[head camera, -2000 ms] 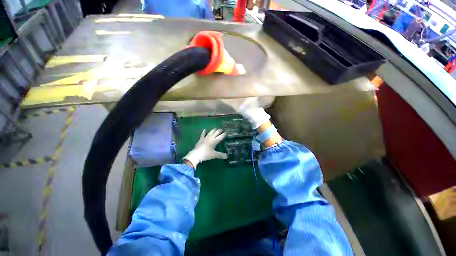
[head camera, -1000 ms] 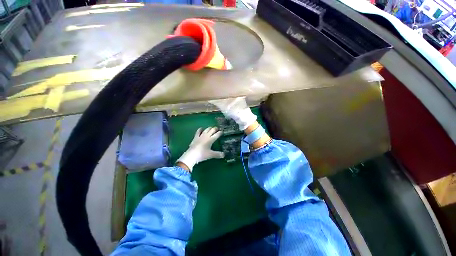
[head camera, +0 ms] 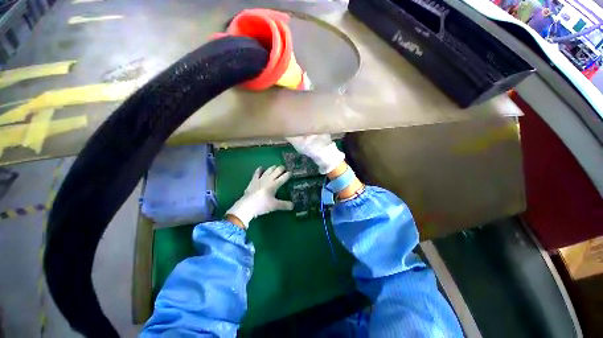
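Observation:
Two dark green circuit boards lie one behind the other on the green mat (head camera: pixel 291 264); the nearer board (head camera: pixel 305 196) shows between my hands. My gloved left hand (head camera: pixel 261 193) lies spread, palm down, at the boards' left edge, fingers apart. My gloved right hand (head camera: pixel 319 153) is over the rear board (head camera: pixel 299 164), its fingers partly hidden under the hood's front edge, so its hold cannot be made out. A light-blue strap (head camera: pixel 340 181) is on my right wrist. The red-and-yellow nozzle (head camera: pixel 278 56) hangs in the hood's round hole on a thick black hose (head camera: pixel 142 125).
The grey metal hood (head camera: pixel 397 109) with yellow tape covers the back of the mat. A black divided tray (head camera: pixel 456 56) sits on it. A blue-grey box (head camera: pixel 178 183) stands at the mat's left end. A side panel (head camera: pixel 440 175) separates the mat from the dark conveyor (head camera: pixel 509 277) at right.
The view has moved closer to the hood and shifted a little. My hands stay in nearly the same places around the boards. The nozzle still hangs in the hole.

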